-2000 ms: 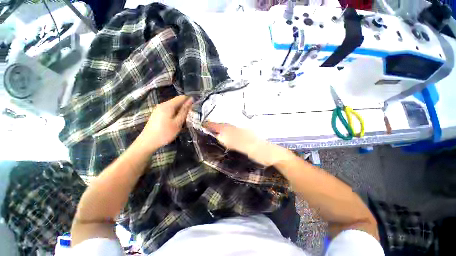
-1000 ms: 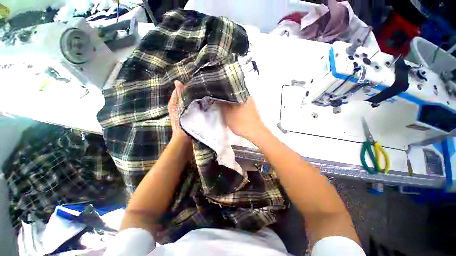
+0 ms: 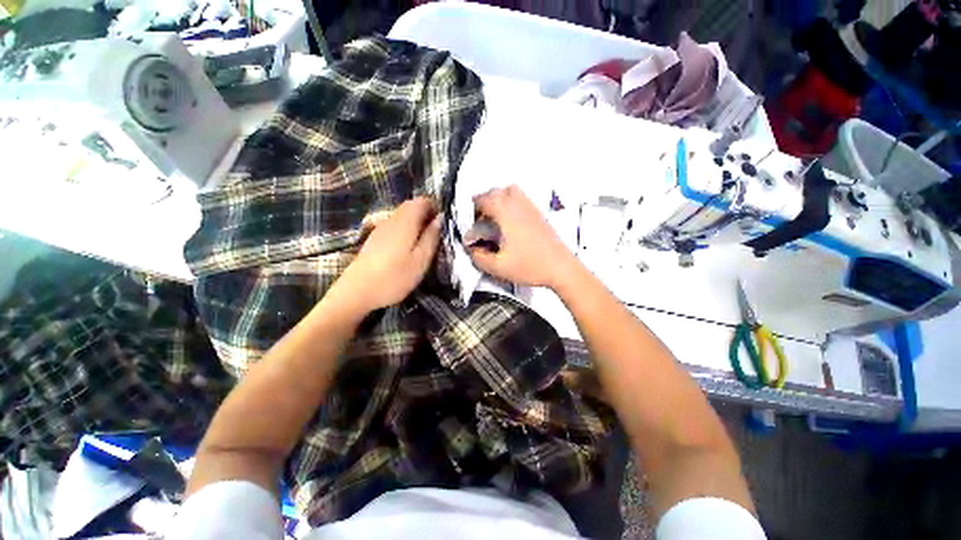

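The dark plaid garment (image 3: 306, 216) lies bunched on the white table and hangs over its front edge onto my lap. A strip of its white lining (image 3: 463, 276) shows between my hands. My left hand (image 3: 395, 253) holds the plaid edge with its fingertips, left of the lining. My right hand (image 3: 518, 240) is curled, with thumb and fingers pinching a small greyish part at the garment's edge; I cannot tell what it is. The sewing machine (image 3: 811, 227) stands to the right, apart from the garment.
Scissors (image 3: 756, 348) with green and yellow handles lie near the table's front edge (image 3: 674, 373). A white bin (image 3: 506, 40) with pinkish cloth (image 3: 680, 82) is behind. Another machine (image 3: 158, 95) stands at left. More plaid fabric (image 3: 95, 348) hangs low at left.
The garment's opening, spread wide with the white lining showing, is now folded narrow. My right hand has come out from under the plaid. My left hand has moved on top of the cloth.
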